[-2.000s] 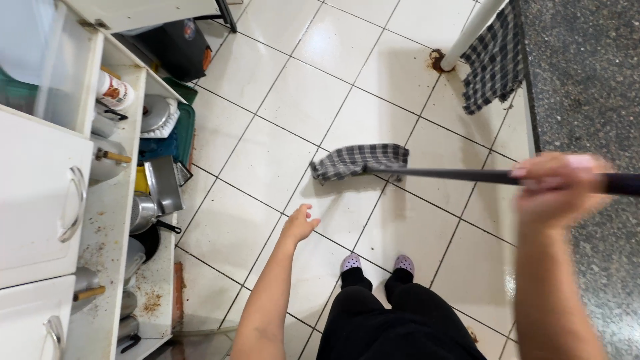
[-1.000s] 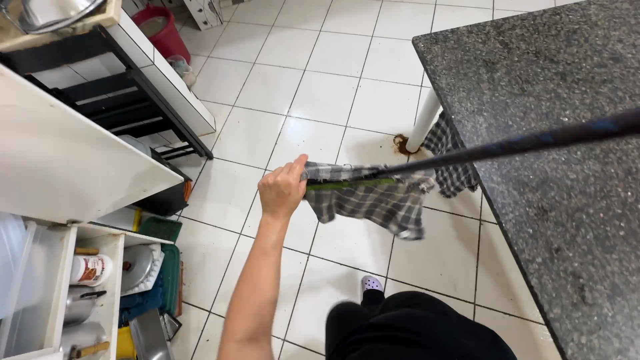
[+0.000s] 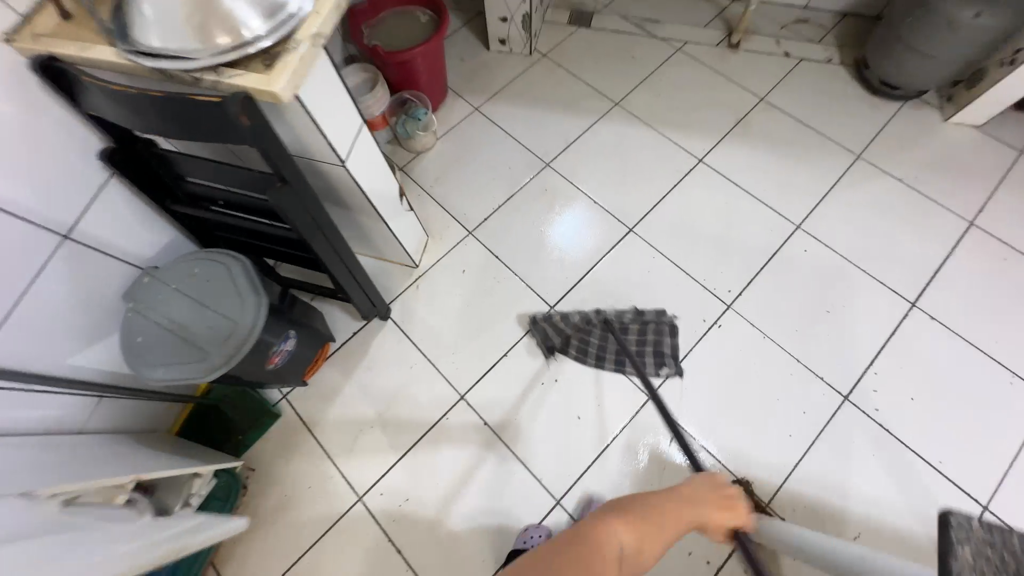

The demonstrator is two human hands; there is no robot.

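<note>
My left hand is closed around a long dark pole at the lower right. The pole slants up and left to a black-and-white checked cloth, which lies spread on the white tile floor at its end. The cloth covers the head of the tool. My right hand is out of view, and the pole's upper end runs past the bottom edge. One lilac clog shows beside my forearm, with part of the other behind it.
At left stand a grey-lidded bin, a folded black chair and a green dustpan. A red bucket is at the top. A pale table leg and granite corner lie at lower right, a grey gas cylinder at upper right.
My left hand has left the cloth and now grips the pole. The cloth, at my fingers one second ago, lies flat on the floor. My right hand, seen on the pole two seconds ago, is out of view.
</note>
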